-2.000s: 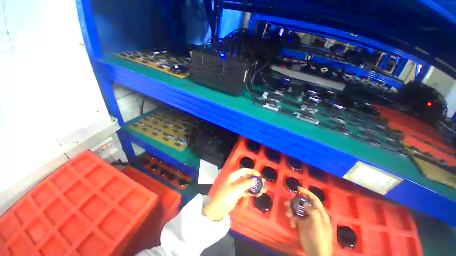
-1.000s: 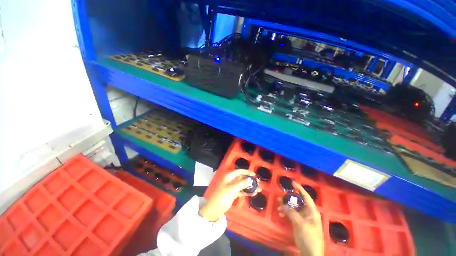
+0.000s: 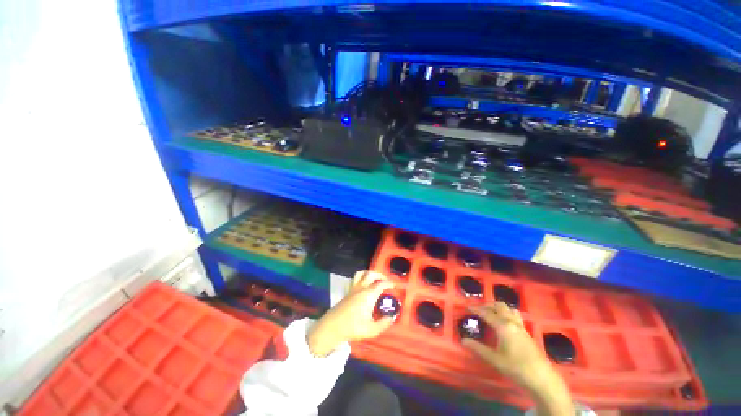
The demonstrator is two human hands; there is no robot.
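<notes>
My left hand [image 3: 357,310] holds a round black smartwatch body [image 3: 387,305] with a white mark lit on its screen, over the left part of the orange-red compartment tray [image 3: 626,331]. My right hand [image 3: 510,340] has its fingers on a second smartwatch body [image 3: 471,327], also lit with a white mark, at the tray's front middle. Whether that unit rests in a pocket is hard to tell. Several dark discs sit in the tray's left and middle pockets, and one lies farther right, beside my right hand. Pockets at the right are bare.
Empty compartment trays [image 3: 166,357] are at lower left. The blue shelf beam [image 3: 357,197] runs just above the tray. On the middle shelf are a black box [image 3: 343,145] with a blue light, rows of small parts [image 3: 470,183] and orange flat trays [image 3: 650,193].
Both lit units are lower, nearer the tray, and my right fingers now reach over theirs from the right. The view has shifted, and the empty trays appear lower.
</notes>
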